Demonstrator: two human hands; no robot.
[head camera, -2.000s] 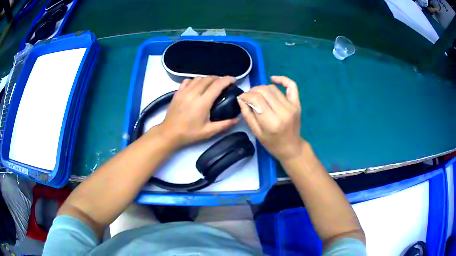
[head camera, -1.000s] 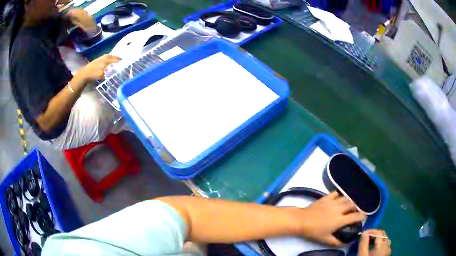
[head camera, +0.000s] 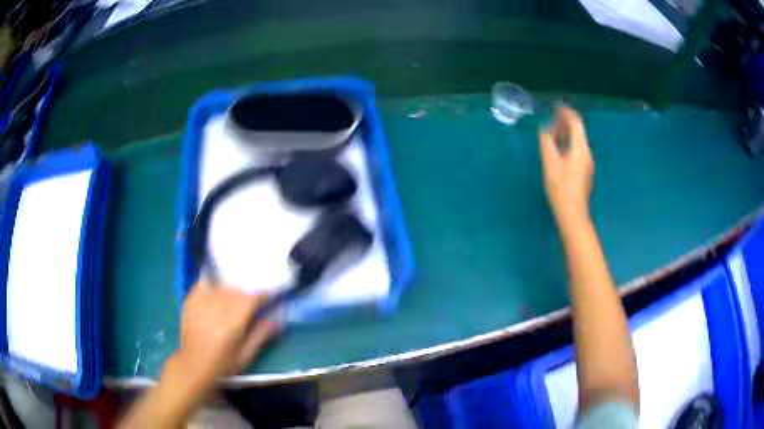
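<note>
Black headphones (head camera: 315, 180) lie in a blue tray (head camera: 397, 243) on a white liner, both earcups to the right and the headband curving left. A black oblong case (head camera: 291, 114) with a silver rim lies at the tray's far end. My left hand (head camera: 219, 327) is blurred at the tray's near left corner, by the headband; whether it grips the tray or the headband cannot be told. My right hand (head camera: 570, 163) is raised right of the tray, fingertips close together and blurred; no stick can be made out. A small clear cup (head camera: 510, 103) is just left of it.
Stacked blue trays with a white liner (head camera: 49, 268) are at the left. Blue bins with white sheets (head camera: 670, 364) are below the bench edge at the lower right, with part of a black headphone. A darker green strip (head camera: 335, 54) runs behind the bench.
Both hands have left the far earcup. My left hand moved to the tray's near left corner, my right hand out to the right beside the cup. The view has swung back from the left.
</note>
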